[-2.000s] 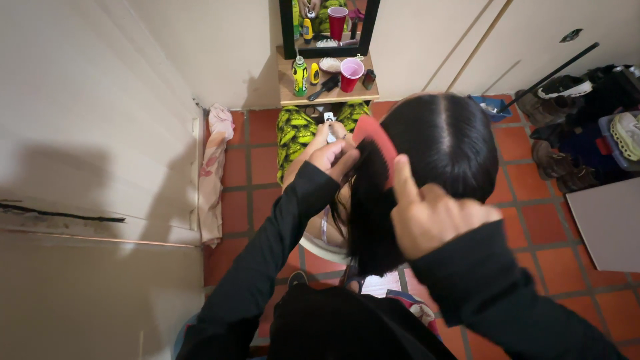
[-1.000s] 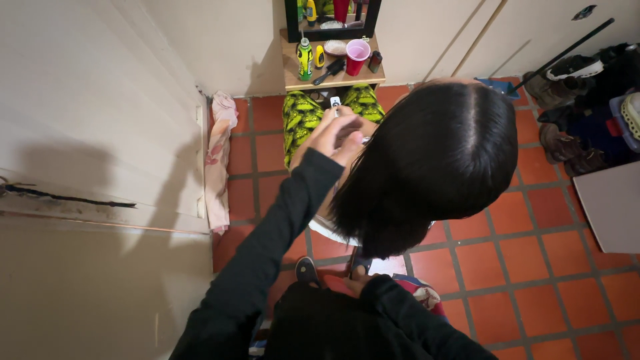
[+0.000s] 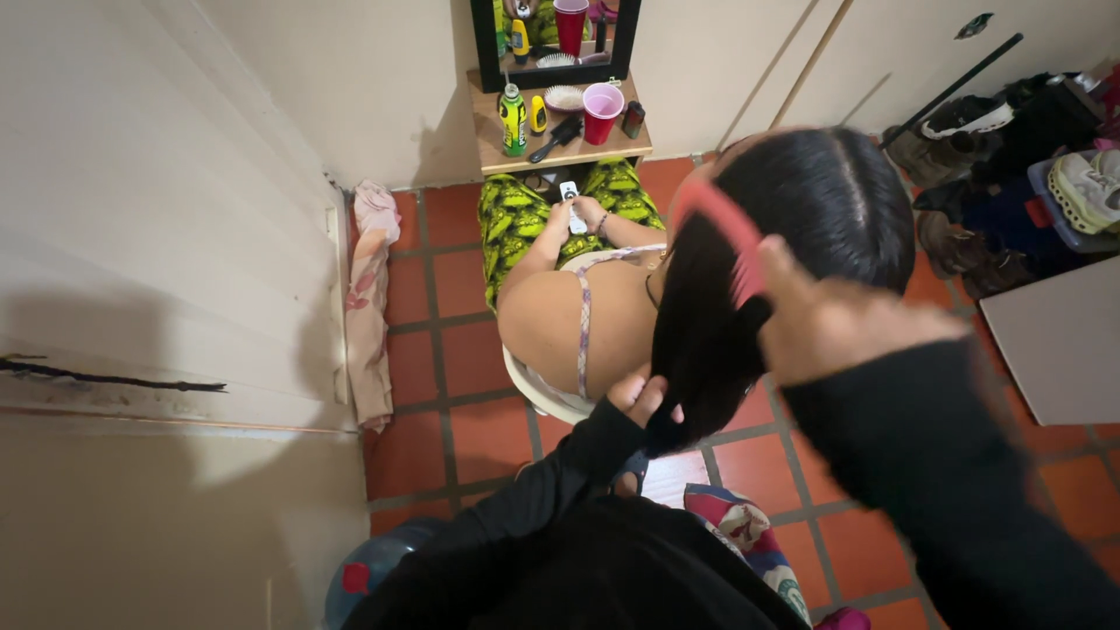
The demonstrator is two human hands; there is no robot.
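Observation:
A seated person with long dark hair (image 3: 700, 324) is in front of me, facing the mirror. My right hand (image 3: 827, 319), blurred, holds a pink comb (image 3: 731, 232) against the side of the hair, its teeth toward the strands. Lower down, my left hand (image 3: 643, 400) grips the hair near its ends, beside the person's back. The person's own hands hold a white remote control (image 3: 573, 210) over yellow-green patterned trousers (image 3: 516, 219).
A wooden shelf (image 3: 569, 159) carries a green bottle (image 3: 513, 122), a black hairbrush (image 3: 557, 140), an oval brush (image 3: 564, 97) and a pink cup (image 3: 602, 114) below a black-framed mirror (image 3: 481, 52). Shoes (image 3: 971, 254) lie at right; a rolled cloth (image 3: 372, 306) lines the left wall.
My left hand has moved down from beside the person's shoulder to the hair ends. My right hand, low near my body one second ago, is up at the hair with the comb.

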